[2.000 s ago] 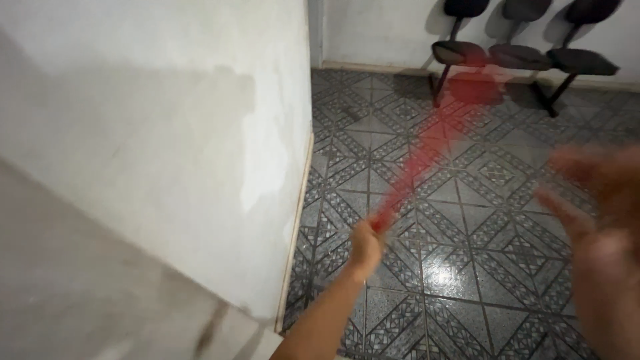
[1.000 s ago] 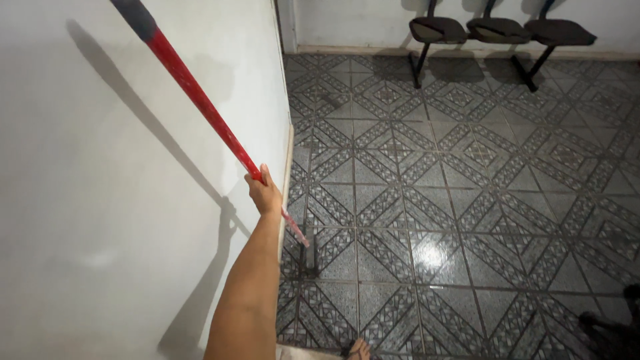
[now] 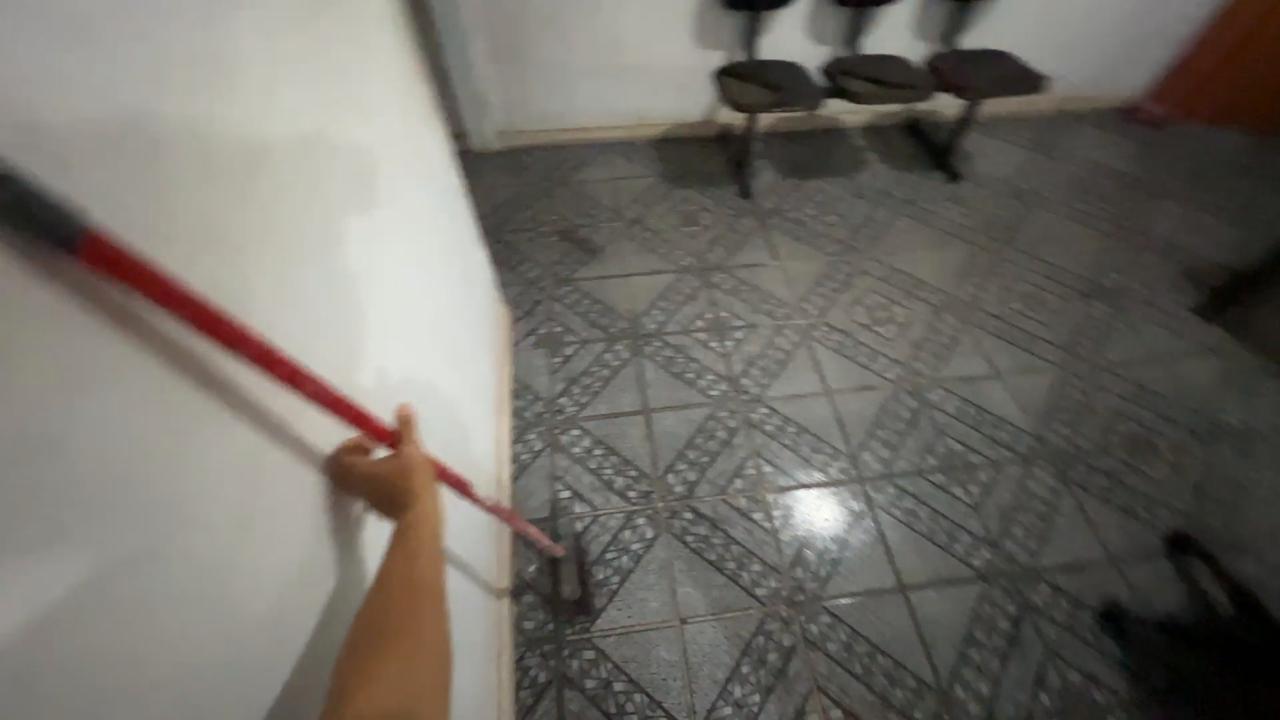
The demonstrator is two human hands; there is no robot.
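My left hand [image 3: 385, 472] grips a long red pole [image 3: 240, 340] partway down its length, with the thumb pointing up. The pole slants from a dark grey end at the upper left down to the floor beside the wall. At its lower tip is a dark, narrow head [image 3: 570, 585], blurred, lying on the patterned grey floor tiles [image 3: 720, 550] close to the baseboard. What kind of head it is I cannot tell. My right hand is out of view.
A white wall [image 3: 200, 560] with a pale baseboard runs along the left. Joined dark chairs [image 3: 770, 88] stand by the far wall. A reddish-brown panel [image 3: 1225, 75] shows at the upper right. A dark, blurred object [image 3: 1200, 620] lies at the lower right.
Two seconds ago the pole was blurred over the open floor, pointing toward the chairs; now its lower end is beside the wall. The right hand, seen at the right then, has left the view.
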